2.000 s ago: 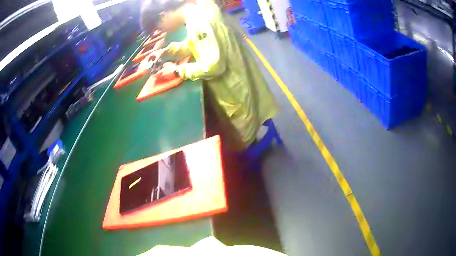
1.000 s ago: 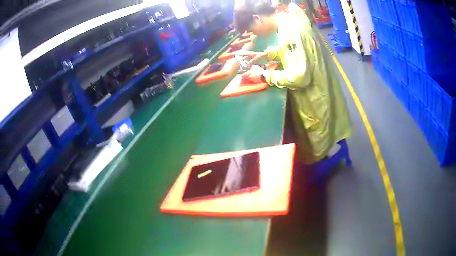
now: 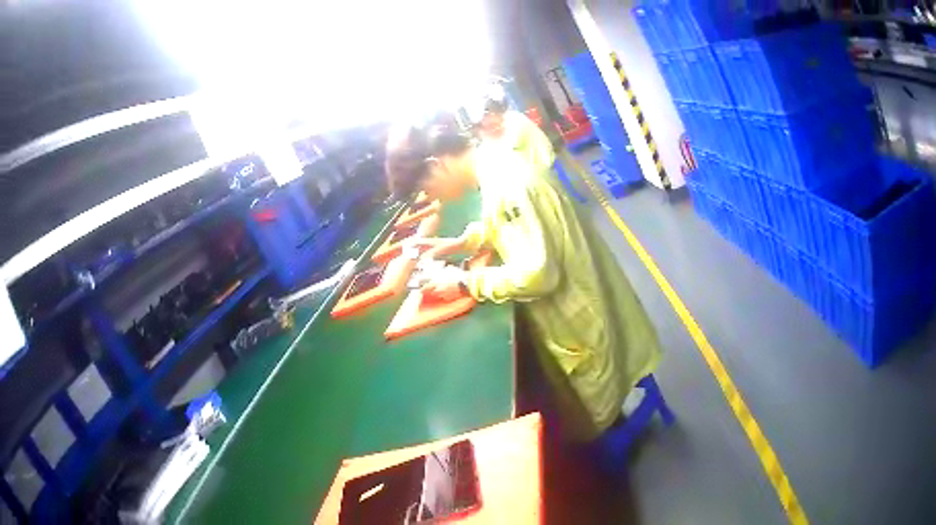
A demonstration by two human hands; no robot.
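A black tablet [image 3: 408,492] lies on an orange foam pad [image 3: 510,467] at the bottom of the picture, nearest in front of me. The picture's lower edge cuts off both. A small pale-yellow piece [image 3: 373,492] lies on the left part of the dark screen, and a bright reflection shows on its right part. Neither my left hand nor my right hand is in the picture.
The green bench [image 3: 431,390] runs away from me. A person in a yellow smock [image 3: 554,297] bends over an orange pad [image 3: 431,313], with more pads beyond. A blue rack [image 3: 113,338] stands left; blue bins [image 3: 821,226] are stacked right.
The view has tilted up, so the near tablet and pad sit lower and are now cut off. The small piece stays on the screen. Another yellow-smocked person shows farther back.
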